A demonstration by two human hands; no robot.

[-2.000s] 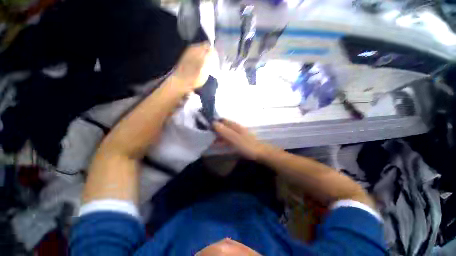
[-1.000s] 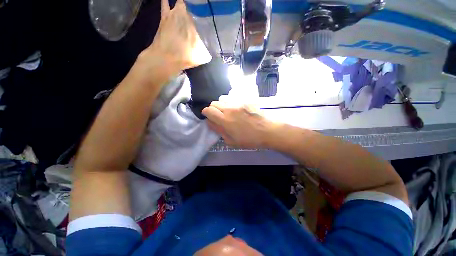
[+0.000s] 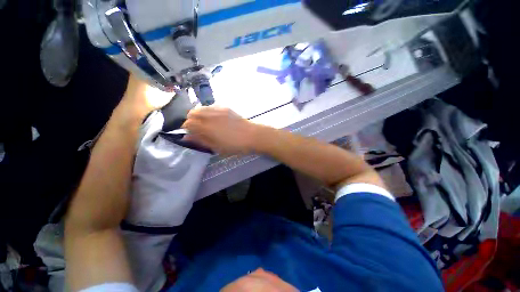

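The pale grey-white garment [image 3: 162, 182] with a black panel [image 3: 175, 109] lies left of and under the needle area of the white sewing machine [image 3: 228, 28]. My left hand [image 3: 145, 97] is on the cloth just left of the machine head, its fingers partly hidden by the head and washed out by the lamp. My right hand [image 3: 215, 130] grips the dark edge of the garment in front of the presser foot [image 3: 185, 91], fingers closed on the cloth. A grey-blue block [image 3: 203, 92] sits right of the needle.
Purple and white scraps [image 3: 311, 71] and a red-brown handled tool [image 3: 360, 84] lie on the machine bed. A ruler-marked grey edge [image 3: 319, 122] runs along its front. A shiny oval plate [image 3: 59, 50] hangs at upper left. Grey cloth [image 3: 450, 165] is heaped at right.
The view has turned and shifted, so the machine appears tilted and farther left. Both hands stay at the cloth by the needle; the right hand is now closer to the presser foot.
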